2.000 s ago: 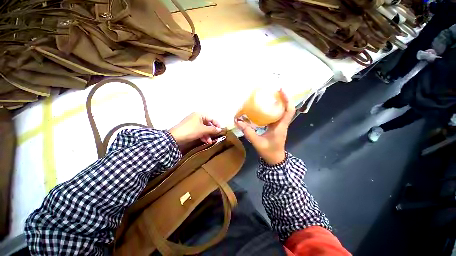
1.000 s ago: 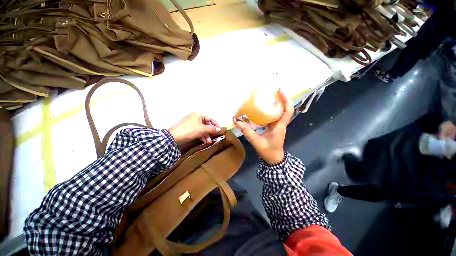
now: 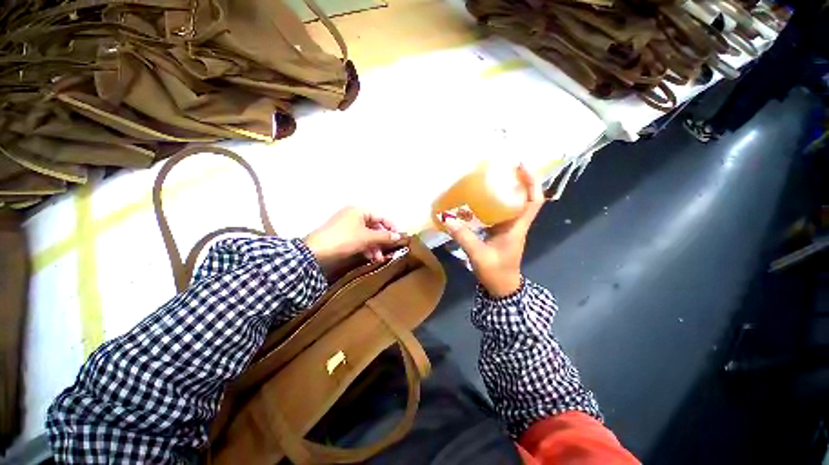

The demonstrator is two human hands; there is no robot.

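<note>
A brown handbag (image 3: 364,313) lies tilted in my lap against the table edge, its zipped opening facing up and a small gold clasp (image 3: 336,361) on its side. My left hand (image 3: 353,238) pinches the zipper end (image 3: 398,252) at the bag's far corner. My right hand (image 3: 500,252) holds an amber-orange glue bottle (image 3: 484,197) just right of that corner, above the table edge. A small label with red marks shows on the bottle. The bottle's nozzle is lost in the glare, so I cannot tell if it touches the zipper end.
Heaps of brown bags (image 3: 173,77) lie on the white table (image 3: 391,136) at the back left, and more stacked bags (image 3: 600,41) at the back right. A tan board (image 3: 409,32) lies between them. A person's leg and shoe (image 3: 702,130) show on the dark floor at the right.
My right hand has turned the bottle slightly and shifted a little right, showing its label. My left hand and the bag have barely moved. The person at the right has mostly left the view.
</note>
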